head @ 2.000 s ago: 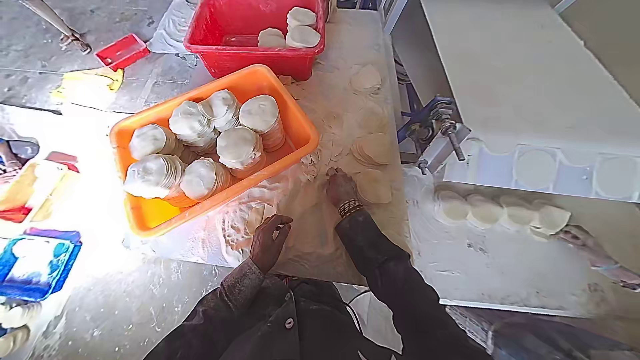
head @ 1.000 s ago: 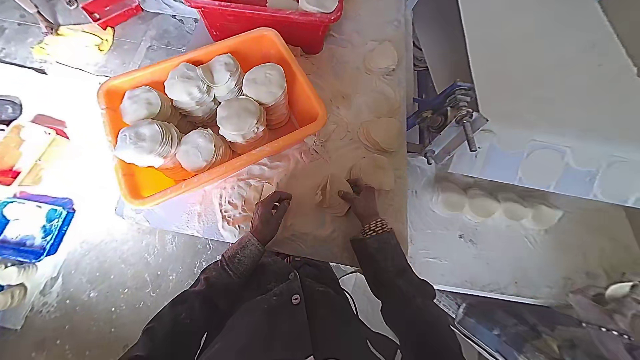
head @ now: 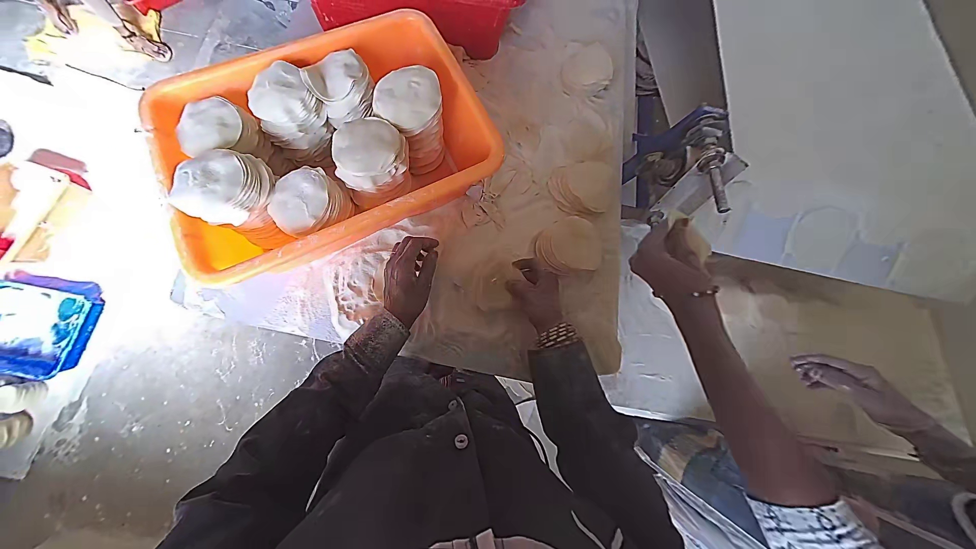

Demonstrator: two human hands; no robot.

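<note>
My left hand (head: 410, 280) hovers over the floured table below the orange crate, its fingers loosely curled with nothing seen in them. My right hand (head: 538, 293) is at the lower left of a fanned stack of dough discs (head: 570, 245); its fingers point left, beside a faint disc (head: 488, 290) on the flour. Whether it grips a disc cannot be told. More thin dough discs (head: 581, 187) lie in a row up the table's right side. The orange plastic crate (head: 328, 250) holds several tall stacks of white dough discs (head: 409, 99).
A red plastic crate (head: 457, 23) stands at the top. At right are a machine's metal bracket (head: 698, 187) and a white sheet of dough (head: 831, 130). A co-worker's hand (head: 671, 259) holds a dough piece near the bracket; another hand (head: 854, 385) is farther right. A blue tray (head: 84, 328) lies left.
The co-worker's arm now reaches in beside the machine, and the row of discs seen there earlier no longer shows. The raised disc by my right hand a second ago no longer stands up.
</note>
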